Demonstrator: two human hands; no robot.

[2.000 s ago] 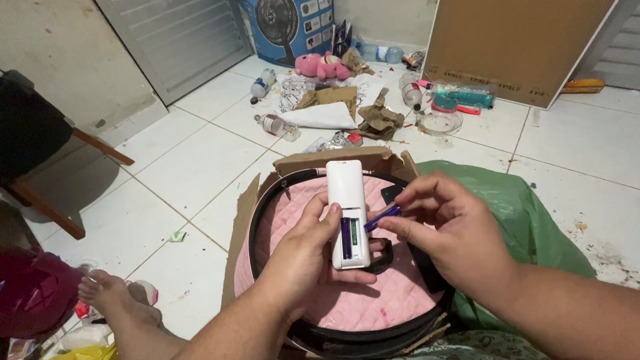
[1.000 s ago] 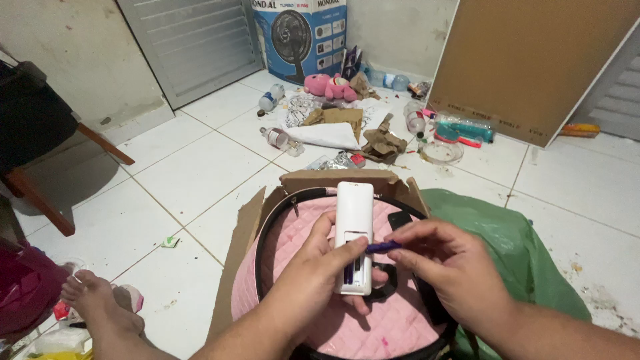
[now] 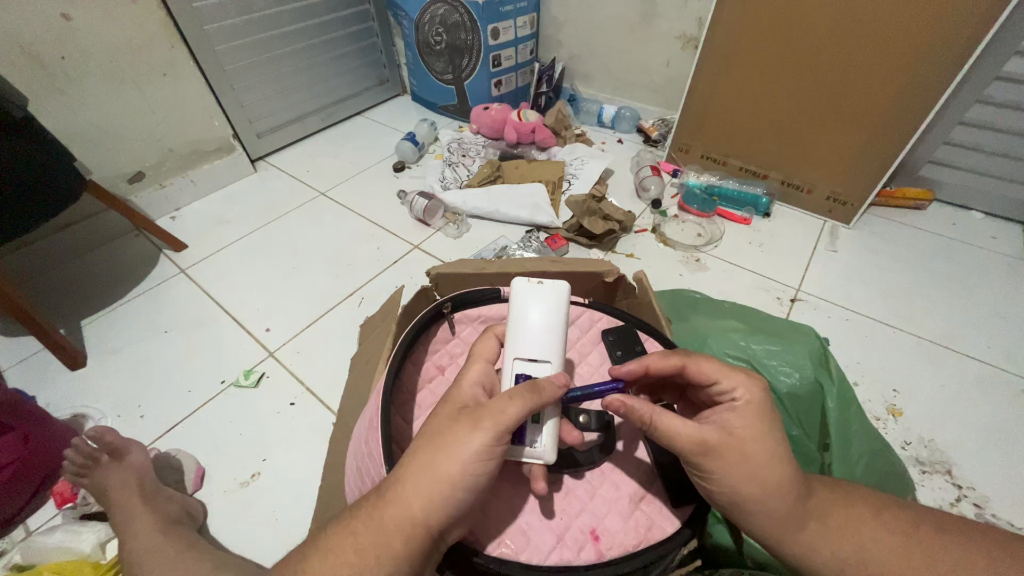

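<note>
My left hand (image 3: 472, 416) holds a white remote control (image 3: 538, 324), its back towards me and its battery compartment uncovered. A purple battery (image 3: 522, 388) sits on the compartment's left side, partly under my left thumb; the right side is mostly hidden by that thumb. Between the thumb and index finger of my right hand (image 3: 712, 424) is another purple battery (image 3: 594, 390), lying nearly level just right of the remote, its left end close to my left thumb tip. Below both hands is a round pink quilted bag (image 3: 496, 528) with a black zip edge and black straps.
The bag rests in a torn cardboard box (image 3: 360, 408). A green plastic bag (image 3: 800, 384) lies at the right. Farther back are a plastic bottle (image 3: 422, 210), crumpled brown paper (image 3: 598, 214), a pink soft toy (image 3: 512, 126) and a fan box (image 3: 480, 56). A bare foot (image 3: 112, 472) shows at the left.
Two seconds ago the compartment's right side was more exposed; my left thumb now covers much of it. The purple battery in my right hand has turned from slanted to nearly level.
</note>
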